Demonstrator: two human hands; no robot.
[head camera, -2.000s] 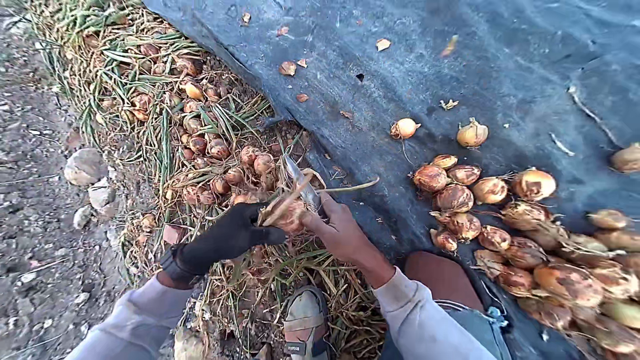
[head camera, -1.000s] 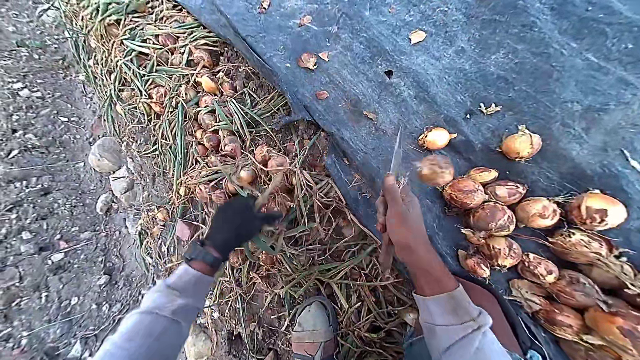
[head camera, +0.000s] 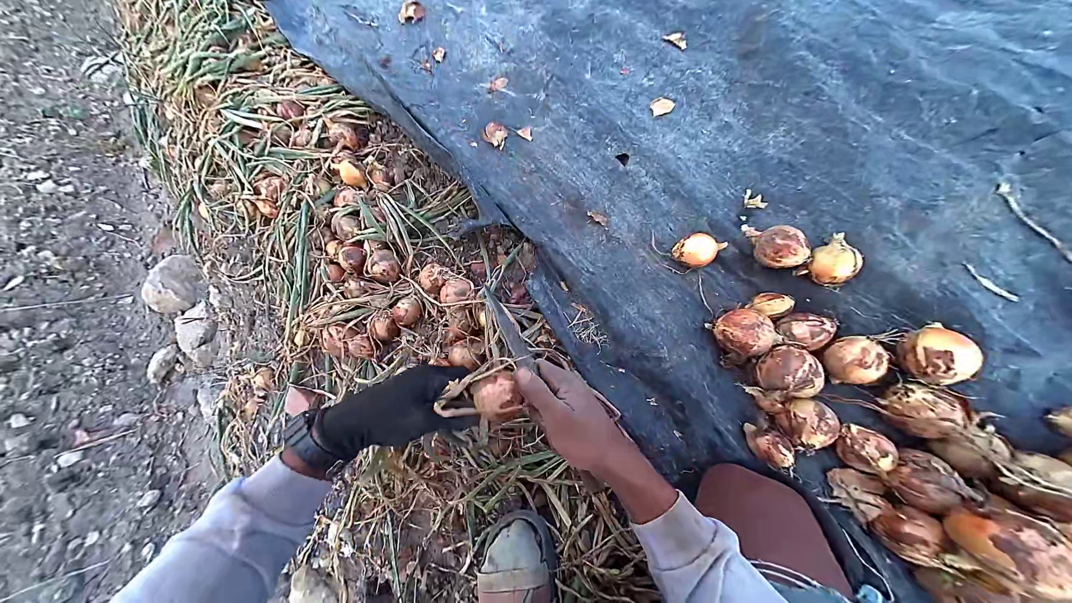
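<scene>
My left hand (head camera: 389, 414), in a black glove, grips the dry stem of an onion (head camera: 497, 395). Bare and closed around a knife (head camera: 507, 328), my right hand (head camera: 571, 412) has its thumb and fingers at the onion's right side. The blade points up and to the left, above the onion. Beneath and beyond both hands lies a row of onions with dried and green tops (head camera: 383, 266). Trimmed onions (head camera: 789, 371) form a pile on the dark sheet at the right; a few others lie just above the pile. The knife handle is mostly hidden in my right hand.
A dark plastic sheet (head camera: 754, 109) covers the ground at the upper right, with scraps of onion skin (head camera: 495, 134) on it. Stones (head camera: 172, 285) and gravelly soil lie at the left. My shoe (head camera: 517, 557) and knee (head camera: 766, 523) are at the bottom.
An onion, blurred above the pile a second ago, now rests on the sheet beside two others. My hands have come together again, with an onion between them.
</scene>
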